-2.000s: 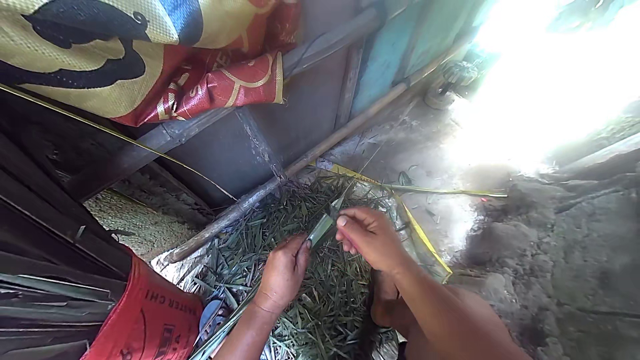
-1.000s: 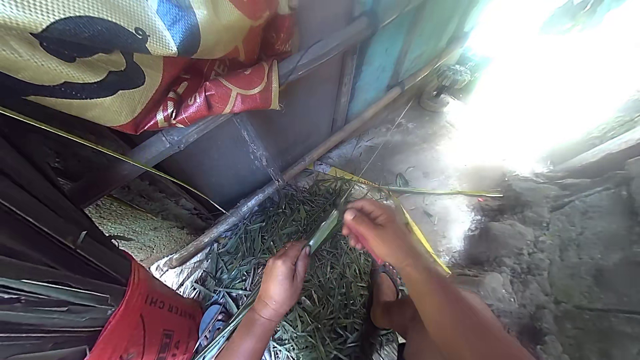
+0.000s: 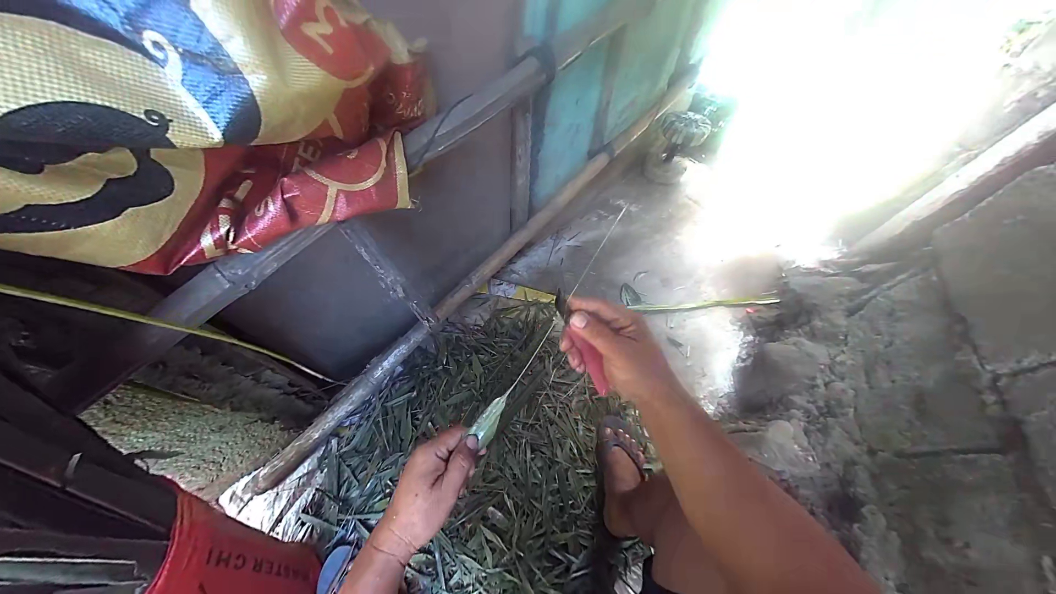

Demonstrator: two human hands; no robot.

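Note:
My left hand (image 3: 433,483) pinches a green leaf blade (image 3: 489,419) just below its pointed end. A thin pale midrib (image 3: 532,360) runs from the leaf up past my right hand and ends in the air beyond it. My right hand (image 3: 609,342) is closed around a small knife with a red handle (image 3: 589,363), its dark blade (image 3: 562,305) at the midrib. Below both hands lies a heap of green leaf strips (image 3: 528,495) on the ground.
A printed woven sack (image 3: 305,181) hangs over a bamboo rail (image 3: 478,103) at upper left. A red sack (image 3: 239,553) and dark slats stand at lower left. A bamboo pole (image 3: 528,235) edges the wall. My sandalled foot (image 3: 620,470) rests beside the heap; rough stone (image 3: 932,396) lies right.
My hands have moved apart, and a long thin midrib now stretches between them. The red knife handle has come into clear view in my right hand.

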